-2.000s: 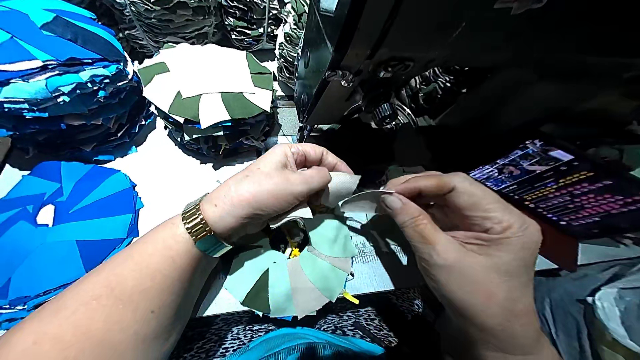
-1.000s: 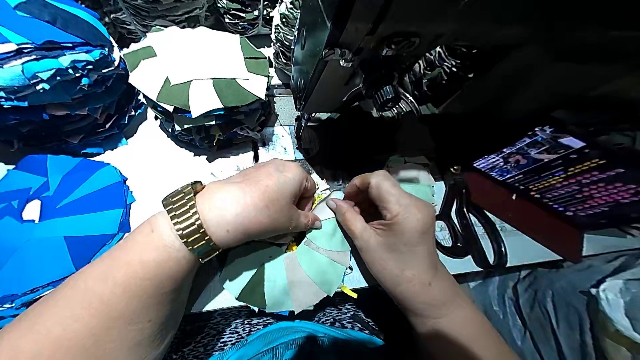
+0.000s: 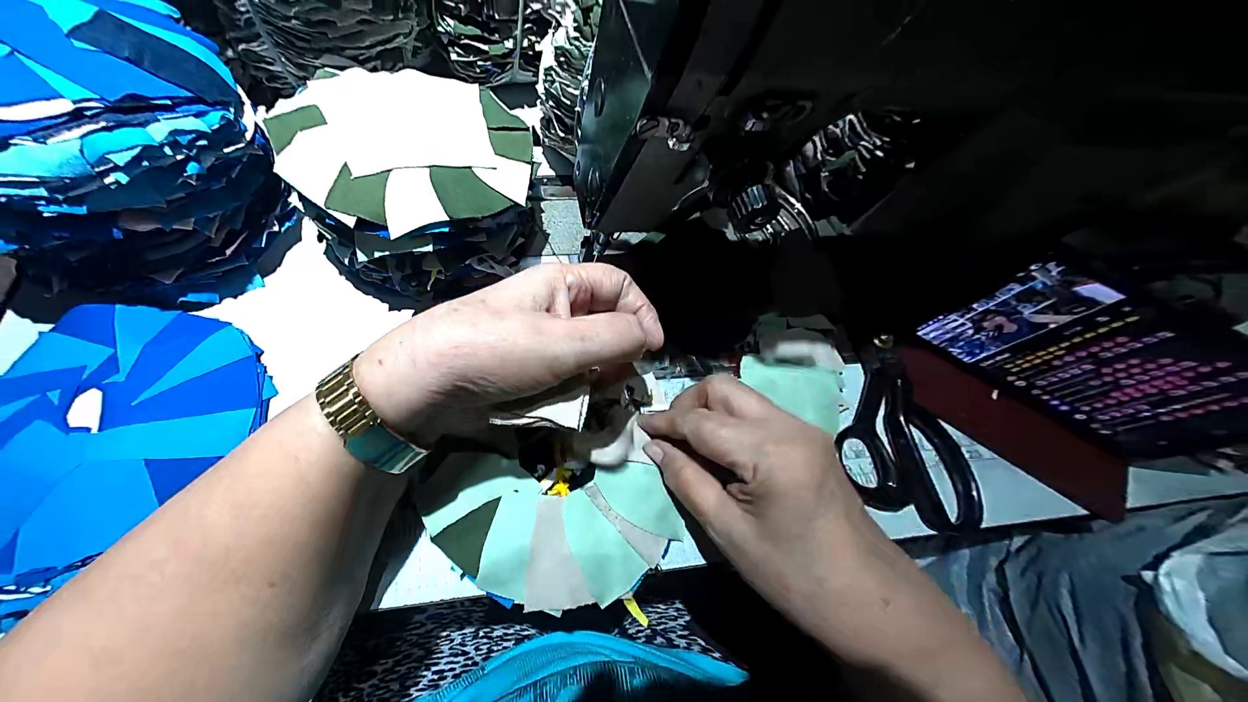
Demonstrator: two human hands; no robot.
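Observation:
A ring of pale green, grey and dark green fabric wedges (image 3: 552, 546) lies at the table's front edge, with yellow bits at its centre hole. My right hand (image 3: 751, 468) pinches a pale edge of cloth at the ring's upper right between thumb and forefinger. Above the ring is my left hand (image 3: 526, 336), with a gold watch (image 3: 370, 414) on the wrist. Its fingers are curled, and whether they hold anything is hidden. A small pale flap of cloth shows beneath it. Just beyond the left hand stands the needle area of a dark sewing machine (image 3: 595, 244).
Black-handled scissors (image 3: 907, 439) and a pale green fabric piece (image 3: 795, 390) lie right of my right hand. A lit screen (image 3: 1082, 351) rests on a dark red box (image 3: 1014, 419). At left are a blue fabric ring (image 3: 185, 390), a tall blue stack (image 3: 127, 175) and a white-and-green stack (image 3: 419, 195).
My left hand has lifted away from my right fingertips, which it was close to a second ago. The scissors, covered by my right hand two seconds ago, now show.

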